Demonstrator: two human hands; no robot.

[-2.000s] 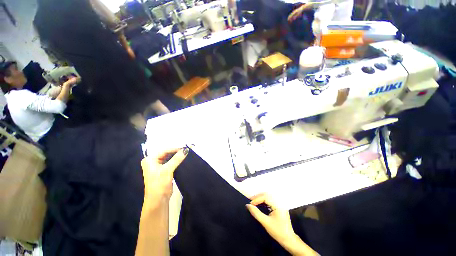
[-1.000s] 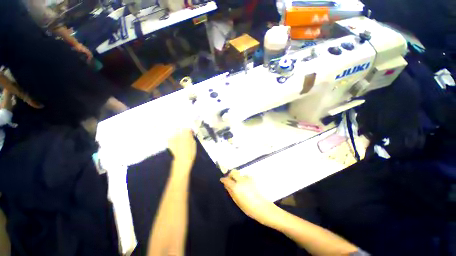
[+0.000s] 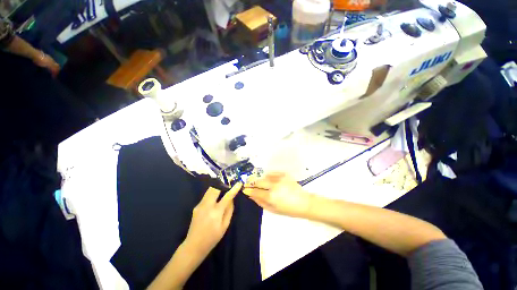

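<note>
A black garment piece (image 3: 164, 209) lies on the white table, its upper edge running under the left end of the cream-white JUKI sewing machine (image 3: 283, 96). My left hand (image 3: 212, 218) lies on the cloth, its index finger reaching to the presser foot (image 3: 241, 171). My right hand (image 3: 278, 194) is just right of the foot, fingertips together at the cloth's edge and close to my left fingertips. The needle and the exact grip of my fingers are too small and blurred to tell.
Pink thread snips (image 3: 354, 137) lie on the machine bed. A pale pink block (image 3: 386, 161) lies near the table's right end beside a narrow black strip (image 3: 412, 153). Wooden stools (image 3: 135, 68) stand behind. Another person's arm (image 3: 31, 54) shows at upper left. Dark cloth surrounds the table.
Both hands have moved with the cloth's edge from the table's front up to the presser foot. The cloth now lies flat across the table's left part. The view has moved closer to the machine.
</note>
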